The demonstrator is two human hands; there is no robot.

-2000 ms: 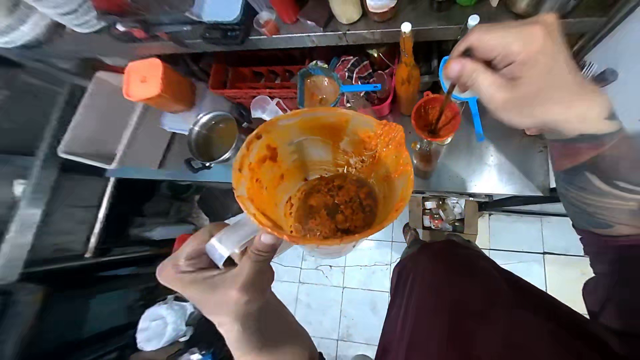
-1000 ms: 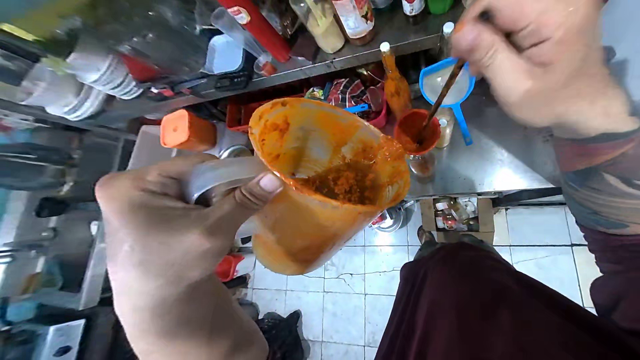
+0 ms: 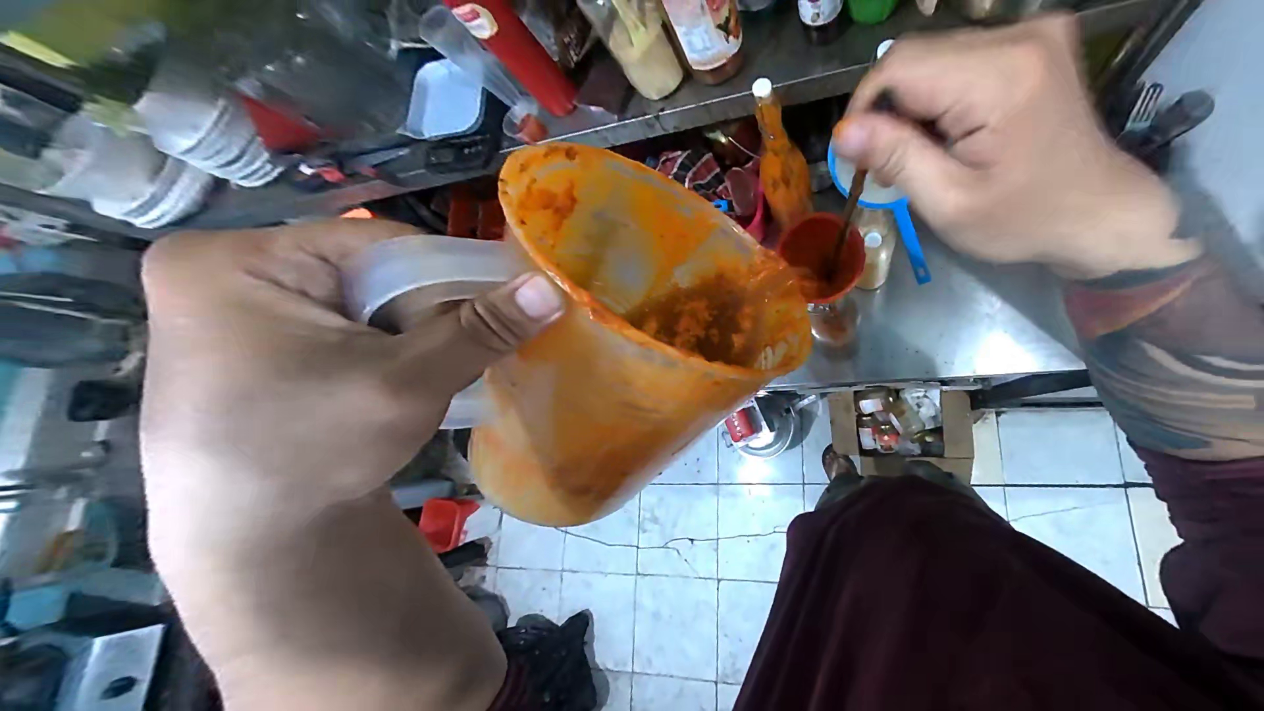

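Note:
My left hand (image 3: 326,346) grips the handle of a plastic pitcher (image 3: 592,425), tilted to the right. Chunky orange-red sauce (image 3: 706,321) lies inside it and coats its walls and spout. Just beyond the spout is a red funnel (image 3: 820,259) with sauce in it, above a glass container (image 3: 834,321) that is partly hidden. My right hand (image 3: 997,148) holds a thin dark stick-like utensil (image 3: 851,212), whose lower end is inside the funnel. Behind the funnel stands a bottle of orange sauce (image 3: 783,173) with a white cap.
The funnel is over a steel counter (image 3: 968,306). A blue-handled strainer (image 3: 910,242) and a small jar (image 3: 877,259) are beside it. Bottles line the shelf (image 3: 642,123) above. Below, a cardboard box (image 3: 958,425) of jars sits on the tiled floor, and stacked white bowls (image 3: 212,138) are at left.
My left hand has tipped the pitcher from nearly upright over to the right, its spout now close to the funnel. The utensil remains in my right hand.

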